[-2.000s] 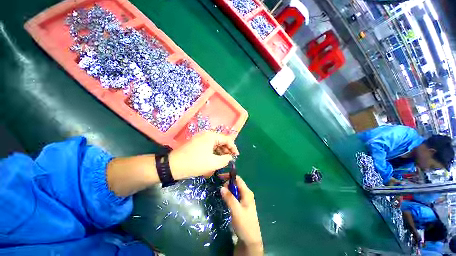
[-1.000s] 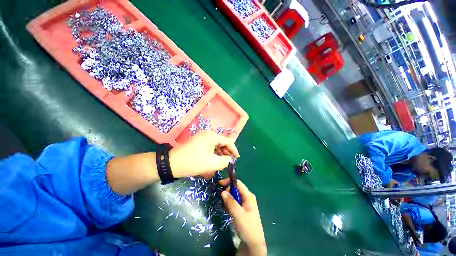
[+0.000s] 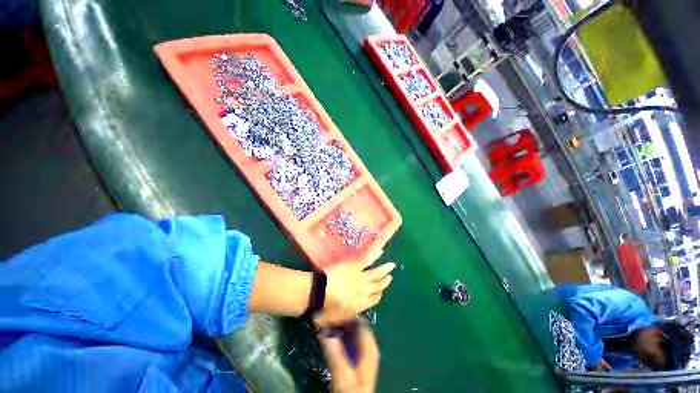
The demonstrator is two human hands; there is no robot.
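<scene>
The salmon-pink tray [image 3: 321,239] lies on the green surface. A large heap of small silvery parts [image 3: 295,142] fills its joined sections, and a smaller cluster lies in the end section. My left hand [image 3: 354,288], with a black wristband, is beside the tray's near end, its fingers spread and apart, with nothing seen in them. My right hand [image 3: 359,367] is low in the picture, blurred and cut off by the bottom edge. It holds the cutters [image 3: 351,341], seen as a dark and blue blur. My left wrist and hand partly hide the thin bright offcuts below.
A small cluster of parts [image 3: 460,293] lies on the green surface. A narrower red divided tray [image 3: 446,150] and a white card [image 3: 452,186] are at the far side. Red stools [image 3: 516,163] stand beyond. A person in blue [image 3: 614,322] works at the lower right.
The view has shifted, so the tray appears further right and lower. My left fingers have gone from pinched at the cutters to spread. My right hand and the cutters are now lower, near my left wrist.
</scene>
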